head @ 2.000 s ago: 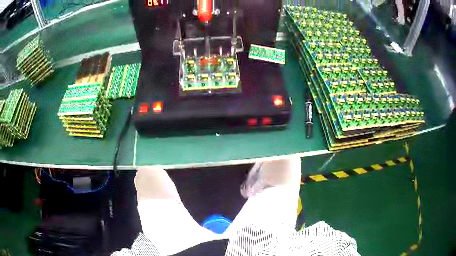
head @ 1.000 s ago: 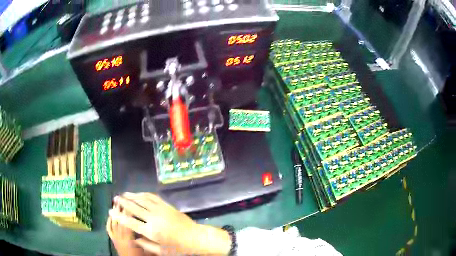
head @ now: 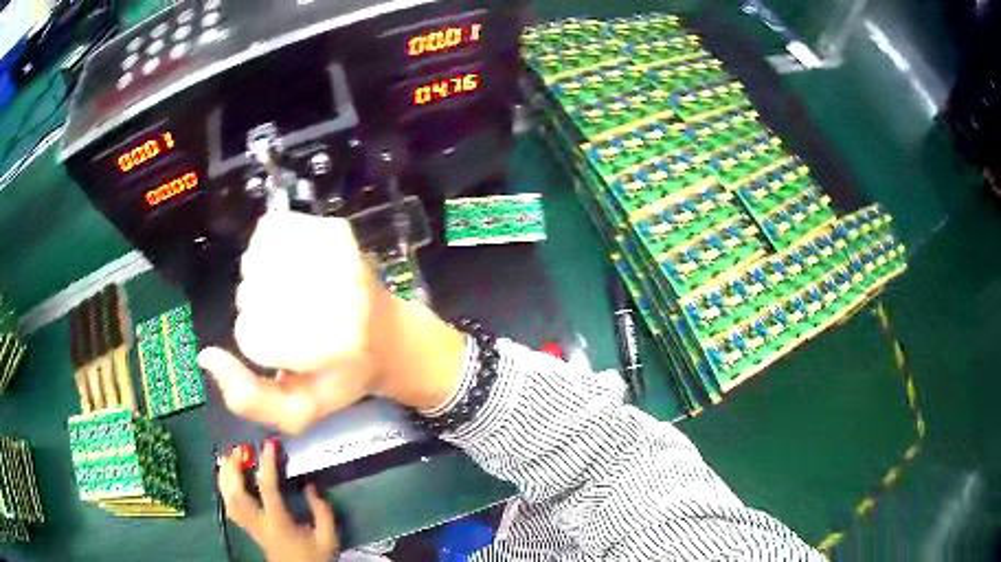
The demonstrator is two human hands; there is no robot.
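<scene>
The black test fixture (head: pixel 483 296) stands in front of me, its red meters lit. My right hand (head: pixel 302 318) is closed around the toggle clamp handle at the fixture's centre; the red grip is hidden in it and the metal lever (head: pixel 274 181) shows above. The clear pressure plate (head: pixel 395 225) and a green circuit board panel (head: pixel 403 277) are mostly hidden behind this hand. My left hand (head: pixel 280 516) is low at the front left, fingers spread, fingertips at the red push buttons (head: pixel 246 453). It holds nothing visible.
A large board stack (head: pixel 703 209) stands at the right, with a black marker pen (head: pixel 628 346) beside it. A narrow board strip (head: pixel 494 218) lies right of the clamp. Brushes (head: pixel 101 351), a flat green board (head: pixel 170 360) and small board stacks (head: pixel 107 450) are at the left.
My hands were together at the fixture's front left; they have parted. My right hand has moved up onto the clamp handle, my left to the buttons. The meter readings have changed and the view has shifted.
</scene>
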